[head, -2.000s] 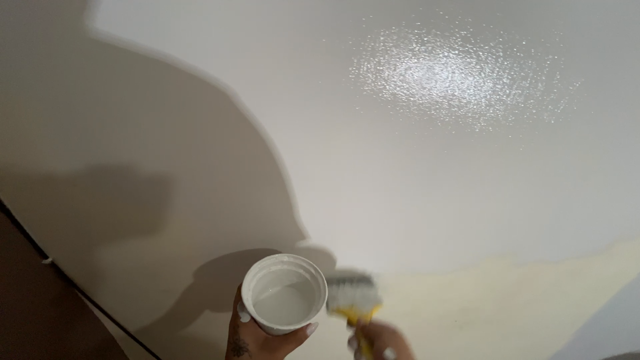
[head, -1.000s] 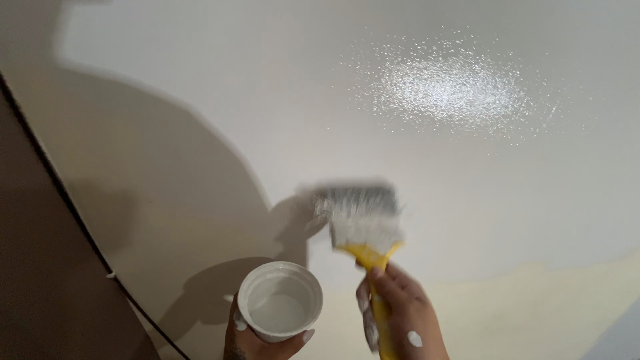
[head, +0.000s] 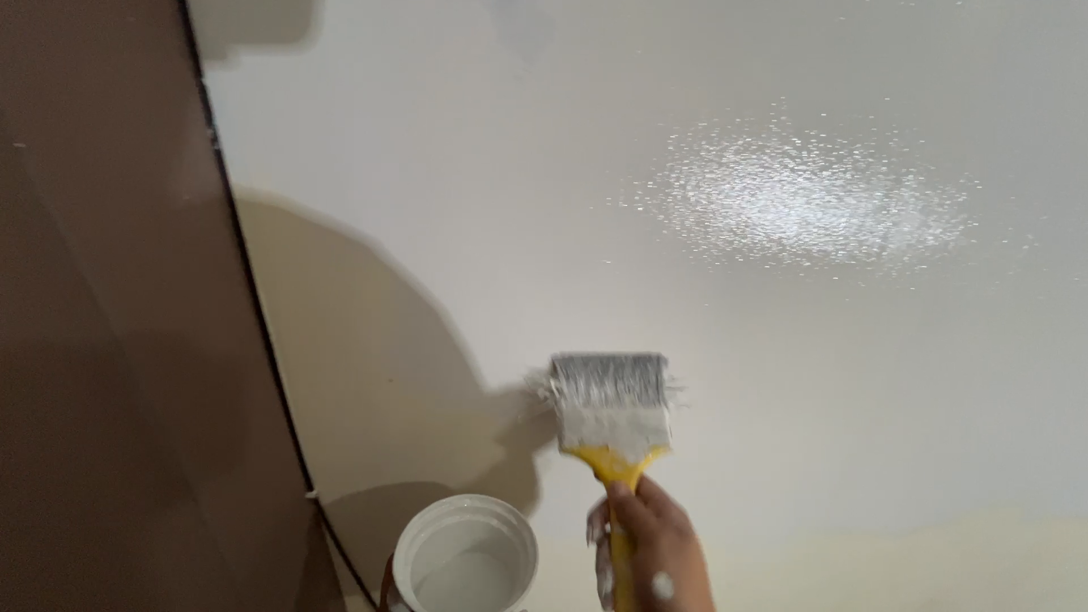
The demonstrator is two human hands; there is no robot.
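My right hand (head: 654, 544) grips the yellow handle of a wide paintbrush (head: 614, 408), its bristles pointing up against the wall (head: 527, 212) and its ferrule coated in pale paint. Paint spots mark the fingers and the back of that hand. To the left, at the bottom edge, my left hand (head: 387, 586) shows only as a sliver beside a white plastic tub (head: 466, 506) that it holds. Pale paint lies inside the tub. Wet paint glistens on the wall at upper right.
A brown panel (head: 127, 255) runs down the left side, with a dark gap along its edge beside the wall. A cream-coloured area (head: 960, 552) of wall shows at lower right. Shadows fall across the left part of the wall.
The brush rose from beside the tub to higher on the wall between the first two frames. The view has shifted left, showing more of the brown panel.
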